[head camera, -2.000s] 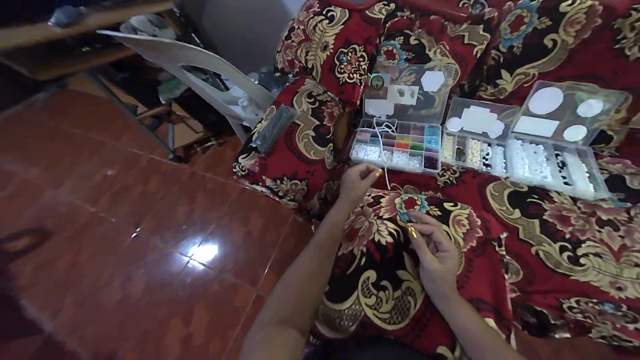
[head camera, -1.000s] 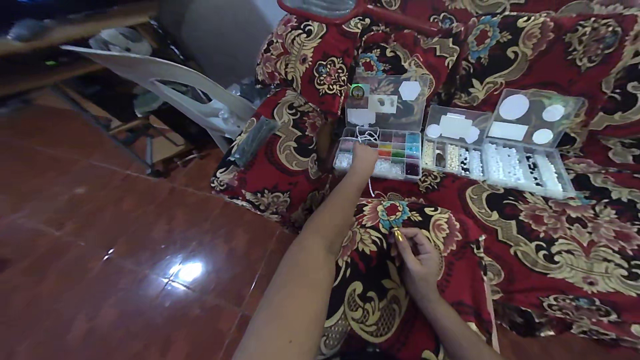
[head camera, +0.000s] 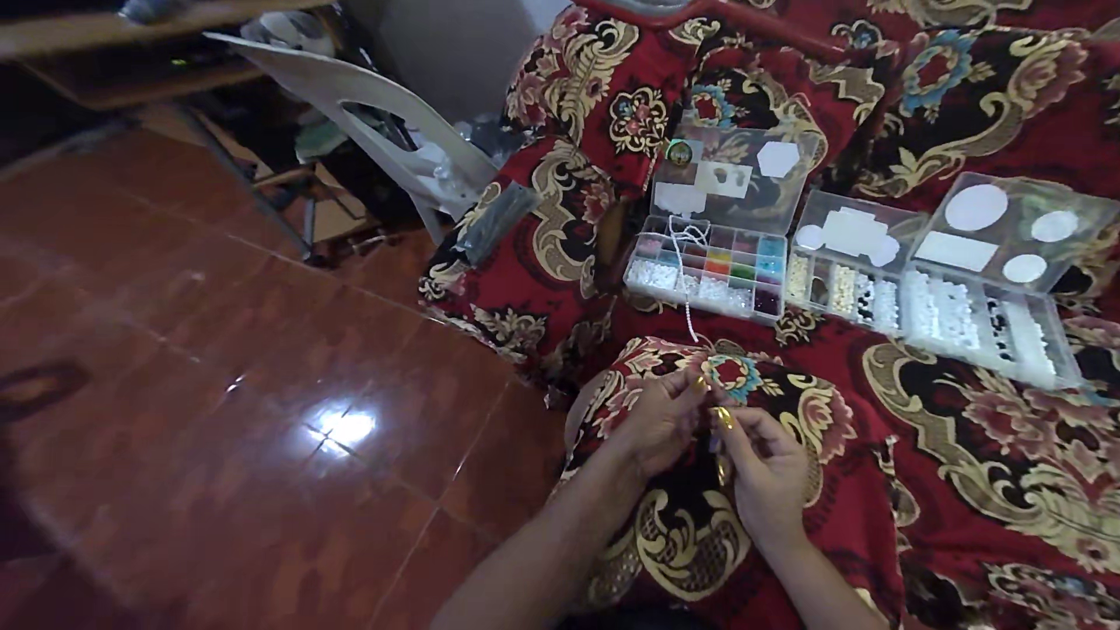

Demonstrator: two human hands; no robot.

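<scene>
Over the patterned cloth, my left hand (head camera: 662, 418) and my right hand (head camera: 763, 455) are close together, thumbs and fingertips pinched. What lies between the fingertips is too small to make out. A white beaded strand (head camera: 683, 289) runs from the left bead box down to just above my left hand. That clear plastic bead box (head camera: 700, 302) has its lid up and holds white and coloured beads in compartments. Beside it stand a smaller open box (head camera: 842, 317) with cream, black and white beads and a larger open box (head camera: 993, 357) with mostly white ones.
Red, black and gold floral fabric (head camera: 945, 437) covers the sofa. A dark packet (head camera: 499, 223) lies on its left armrest. A white plastic chair (head camera: 385, 131) and a wooden desk (head camera: 166, 44) stand at the upper left, above a red tiled floor (head camera: 262, 420).
My left hand was over the left bead box one second ago and has come back beside my right hand. The right hand stays over the patterned cloth.
</scene>
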